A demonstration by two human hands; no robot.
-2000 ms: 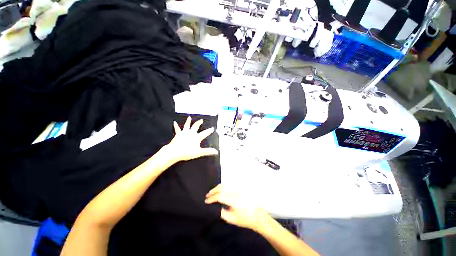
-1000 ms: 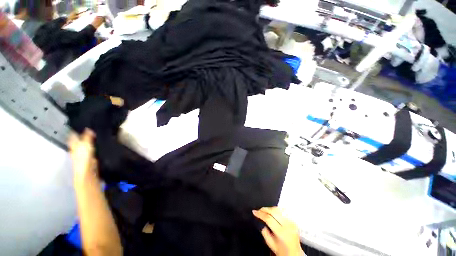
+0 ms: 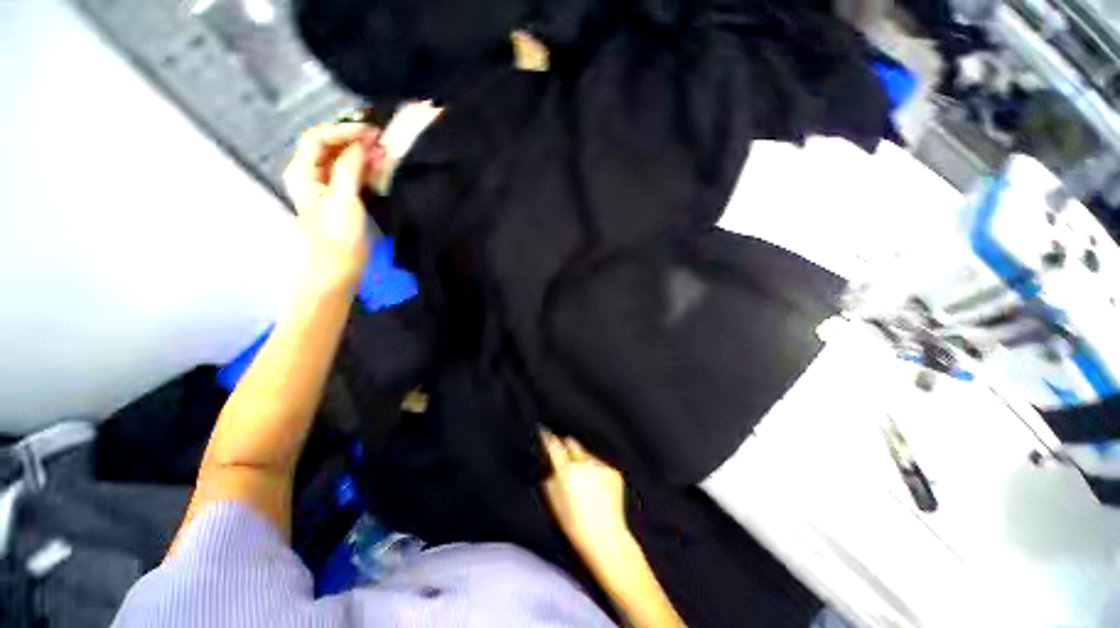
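A black garment (image 3: 688,344) lies over the white machine table's left edge and hangs towards my lap, somewhat blurred. Its upper part runs up to the presser foot area (image 3: 915,331). My left hand (image 3: 332,184) is raised at the upper left beside the black cloth, fingers curled; whether cloth is pinched in it is unclear. My right hand (image 3: 587,491) is low in the middle, its fingertips at the black cloth and partly hidden by a fold; its grip cannot be made out.
Dark thread snips (image 3: 909,466) lie on the white table (image 3: 811,491) right of the garment. The blue-striped machine head (image 3: 1044,270) is at the right. Blue plastic (image 3: 388,277) shows below my left hand. More black cloth (image 3: 405,43) is heaped at the top.
The view has swung left and down, so the machine sits further right. The garment's left part has shifted, and its small white label no longer shows. My left hand appears higher in the picture.
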